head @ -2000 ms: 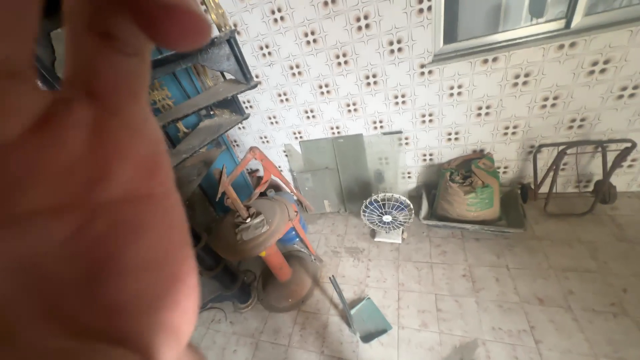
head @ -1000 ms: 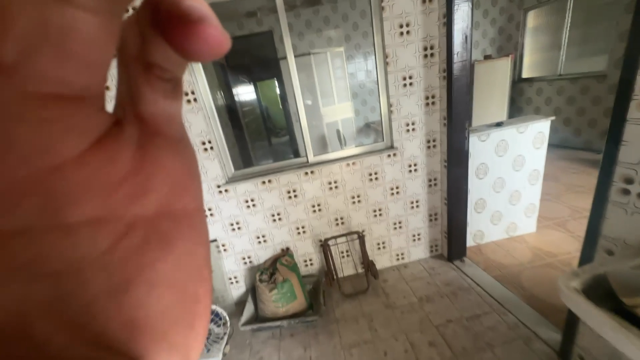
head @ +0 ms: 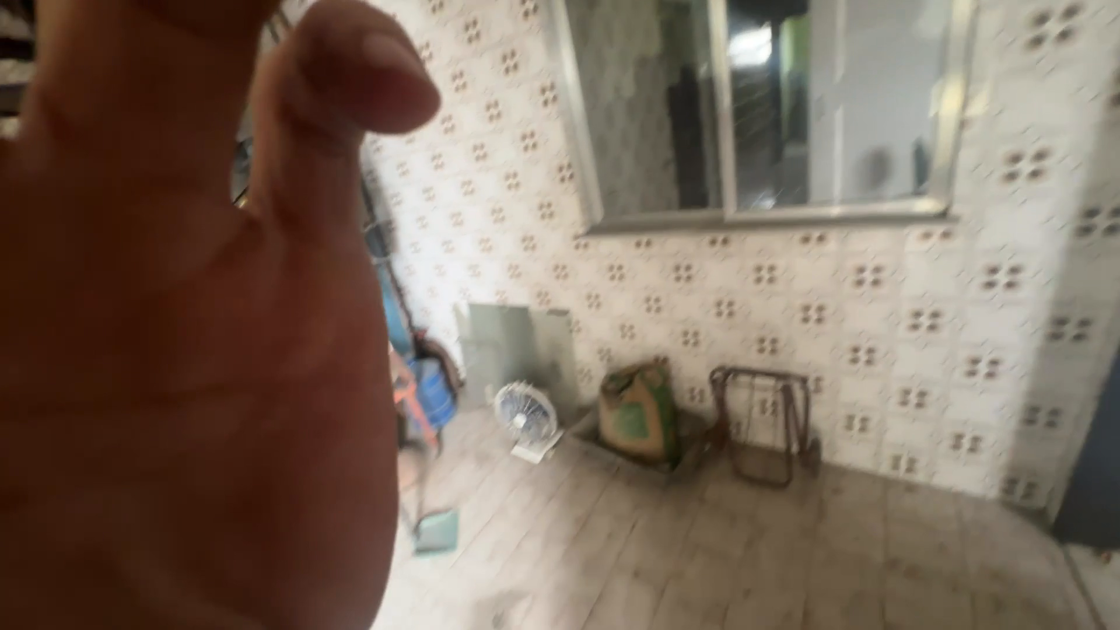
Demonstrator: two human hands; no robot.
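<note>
My left hand (head: 201,367) fills the left side of the view, very close to the camera, with its palm facing me. Its little finger bends toward the right near the top, apart from the finger beside it. The other fingertips are cut off by the upper edge, so whether they touch or hold anything is hidden. Past the hand, well out of reach, a small fan with a white wire guard (head: 525,414) stands on the tiled floor. My right hand is out of view.
A green-and-tan sack (head: 637,418) sits in a dark tray (head: 612,457) by the patterned tile wall. Beside it leans a folded metal trolley frame (head: 761,477). Grey-green panels (head: 499,346), a blue container (head: 433,394) and a dustpan (head: 437,533) are farther left. Above is a sliding window (head: 726,214).
The view swings right, then partly back left, bringing the fan and dustpan into sight again. My left hand stays raised at the left of the view throughout.
</note>
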